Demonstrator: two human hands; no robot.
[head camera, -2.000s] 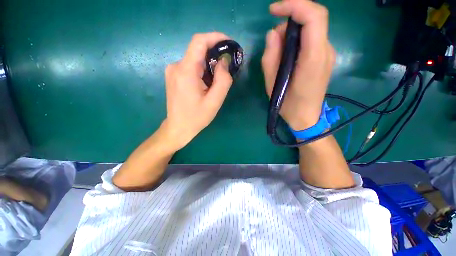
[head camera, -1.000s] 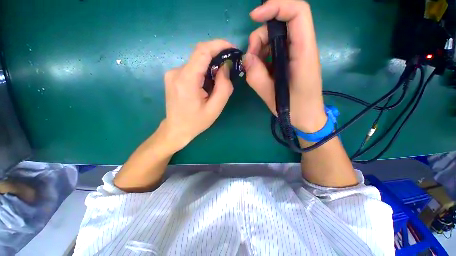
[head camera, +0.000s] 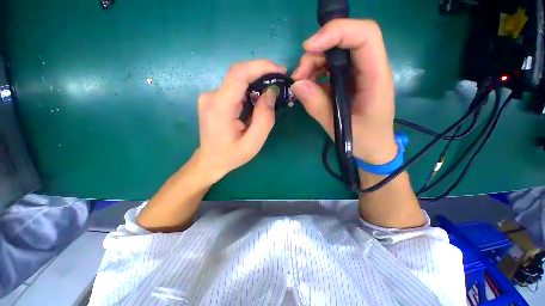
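My left hand (head camera: 233, 122) holds a round black housing (head camera: 279, 82) between thumb and fingers above the green bench. The housing has small silver or white spots on its rim. My right hand (head camera: 364, 95) holds the thick black soldering iron (head camera: 340, 101) in its palm, the handle lying across the bent fingers. The iron's metal tip is not in view. The thumb and index fingertip of my right hand touch the right rim of the housing. Anything between those fingertips is too small to tell.
The green bench top (head camera: 149, 137) lies under both hands. A blue wrist strap (head camera: 385, 165) is on my right wrist, with black cables beside it. A black box with a red light (head camera: 505, 78) is at right. Blue bins (head camera: 478, 239) stand below right. A tiny bit (head camera: 149, 80) lies at left.
My right hand has come left from beside the housing, so its fingertips now touch the rim. The iron has swung more upright. The housing sits slightly lower in the picture and is tilted differently.
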